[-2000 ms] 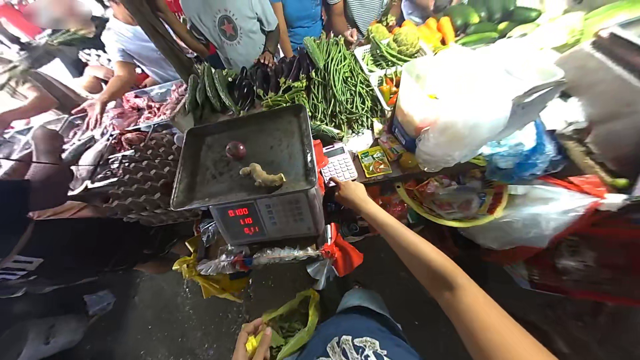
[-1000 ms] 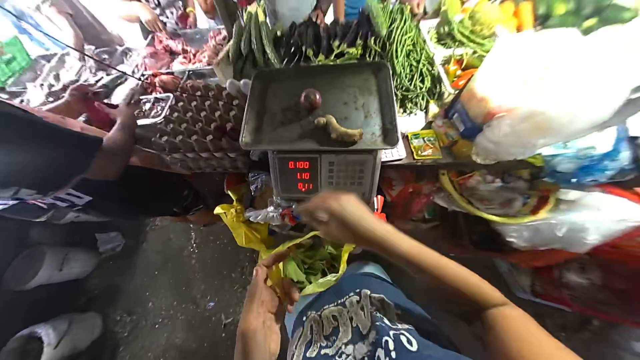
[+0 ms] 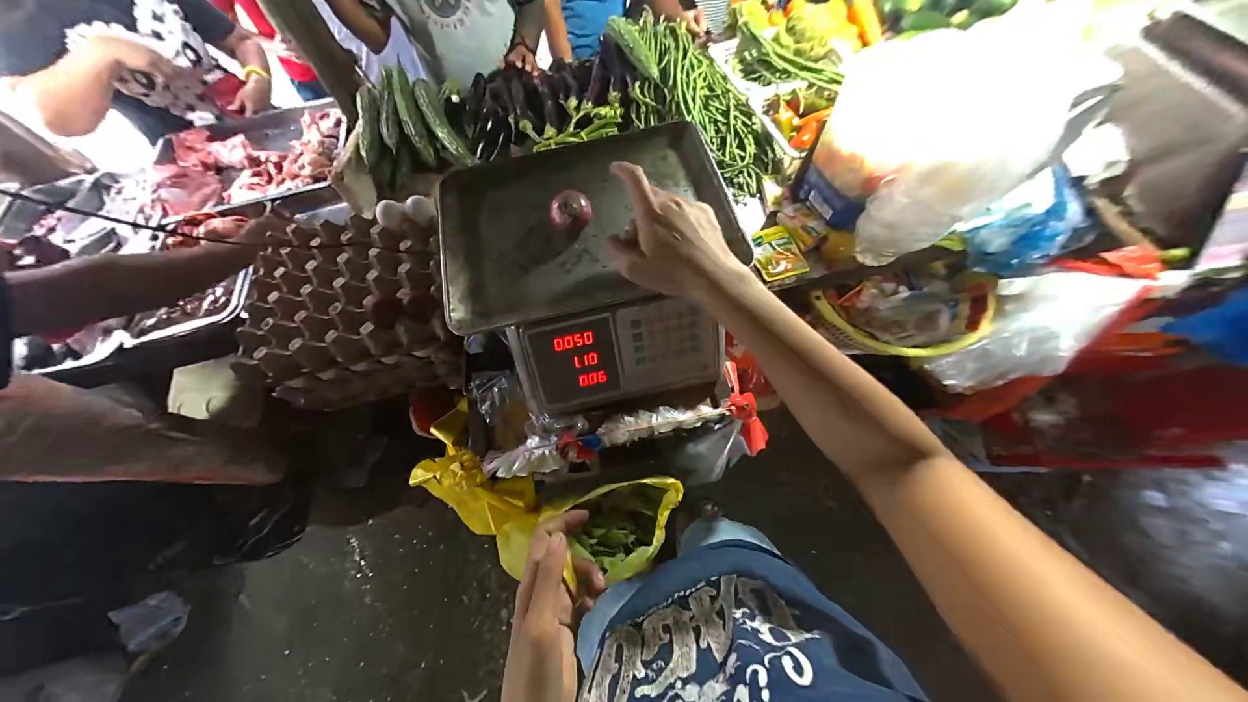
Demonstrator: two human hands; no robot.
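A digital scale (image 3: 619,361) with a metal pan (image 3: 487,283) stands in front of me, its red display lit. One red onion (image 3: 570,211) lies on the pan. Over the pan's right part, my right hand (image 3: 673,229) has its index finger and thumb spread. Its palm side is hidden, and no ginger shows. My left hand (image 3: 556,585) is at the rim of a yellow plastic bag (image 3: 663,497), low in the view, fingers at its near left edge. Green leaves (image 3: 614,536) are inside the bag.
Stacked egg trays (image 3: 341,302) stand left of the scale, before trays of raw meat (image 3: 244,166). Cucumbers (image 3: 400,117), eggplants (image 3: 536,97) and long beans (image 3: 697,97) lie behind it. Right are white plastic bags (image 3: 955,127) and a yellow-rimmed basket (image 3: 907,346). People stand across the stall.
My right hand has moved from above the yellow bag up over the scale pan. The ginger seen on the pan is out of sight, and the top display reading dropped from 0.100 to 0.050.
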